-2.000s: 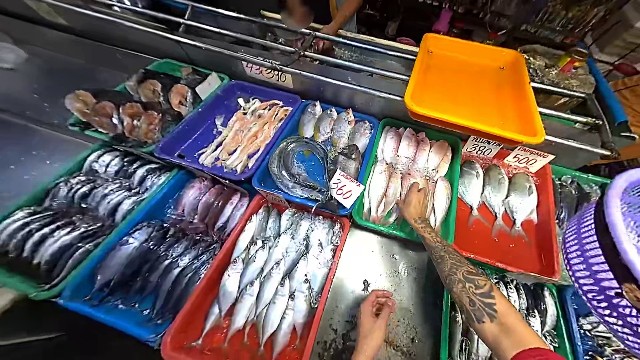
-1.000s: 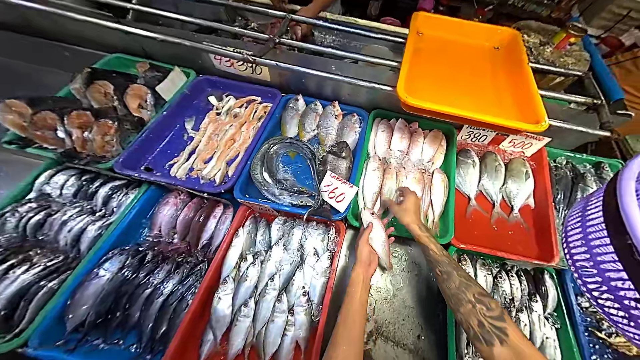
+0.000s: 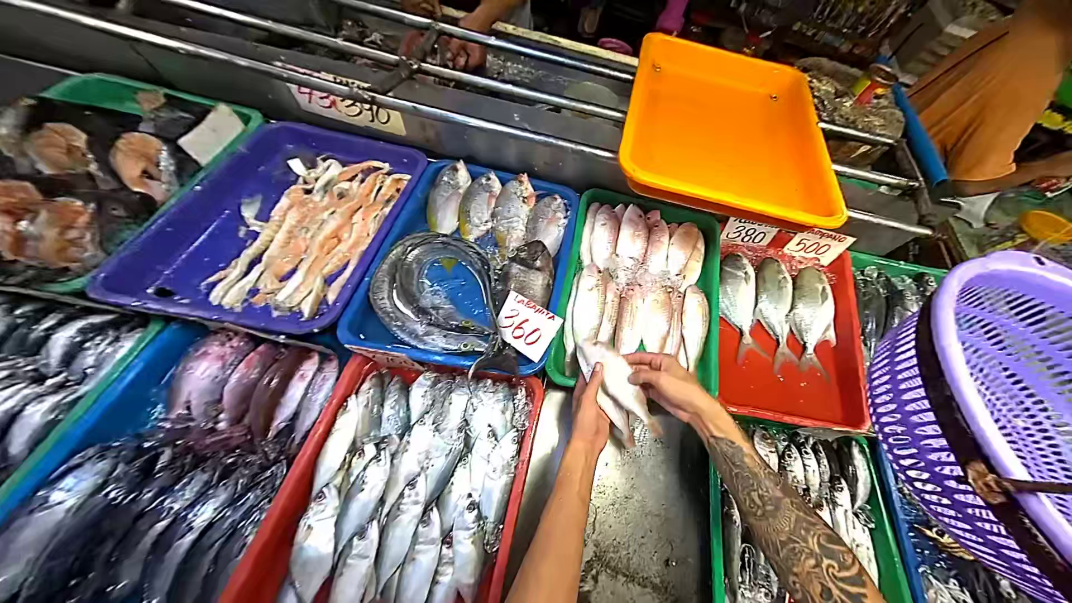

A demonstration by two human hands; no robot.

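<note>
My left hand (image 3: 591, 412) holds pale pinkish fish (image 3: 618, 381), seemingly two together, just over the near rim of the green tray (image 3: 564, 368). My right hand (image 3: 666, 383), on the tattooed arm, has its fingers on the upper fish from the right side. Behind them, rows of pink-silver fish (image 3: 630, 239) lie in the green tray. Right of it, a red tray (image 3: 846, 394) carries several flat silver fish (image 3: 775, 293). Below my hands is a wet metal surface (image 3: 641, 519).
An orange tray (image 3: 729, 126) rests at the metal rails (image 3: 536, 54). Left are a blue tray (image 3: 569, 197) with a coiled long fish, a purple tray (image 3: 193, 201), and a red tray of silver fish (image 3: 406, 494). A purple plastic basket (image 3: 946, 394) stands right. Another person's hand (image 3: 465, 54) is behind the rails.
Two seconds ago my right hand was on the fish in the green tray and my left was lower, over the metal surface. Now both are together at fish near the tray's front rim.
</note>
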